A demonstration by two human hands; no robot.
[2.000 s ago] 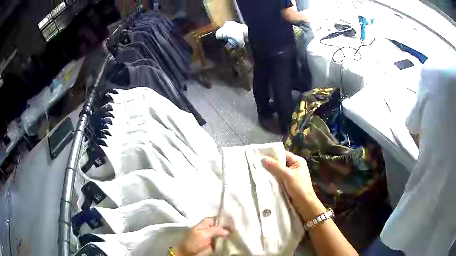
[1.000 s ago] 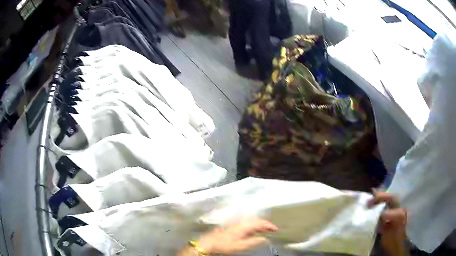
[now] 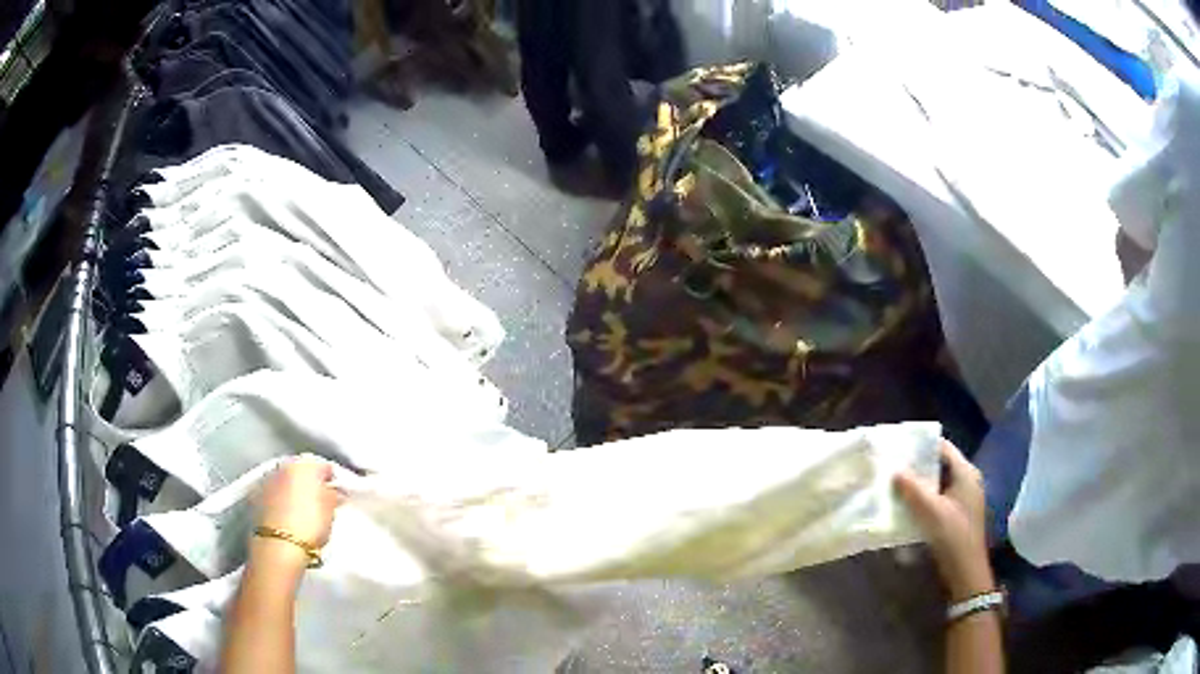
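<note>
A pale shirt-jacket sleeve [image 3: 658, 507] is stretched sideways across the lower part of the head view, between my hands. My left hand [image 3: 300, 504] grips its shoulder end, close to the hung garments. My right hand [image 3: 950, 500] grips the cuff end, thumb on top of the cloth. The sleeve's garment hangs in the row of pale shirt-jackets [image 3: 250, 296] on a metal rail [image 3: 82, 342]. Dark neck labels show inside the collars.
A large camouflage sack [image 3: 750, 316] stands on the grey floor beyond the sleeve. Dark jackets [image 3: 237, 79] hang farther along the rail. A white table [image 3: 948, 119] is at the right, with a pale garment [image 3: 1119, 395] nearer. A person's dark-trousered legs [image 3: 579, 79] show behind.
My left hand has moved left, from the middle of the sleeve to the shoulder end. My right hand has moved slightly left and up, still holding the cuff. The sleeve is now stretched out.
</note>
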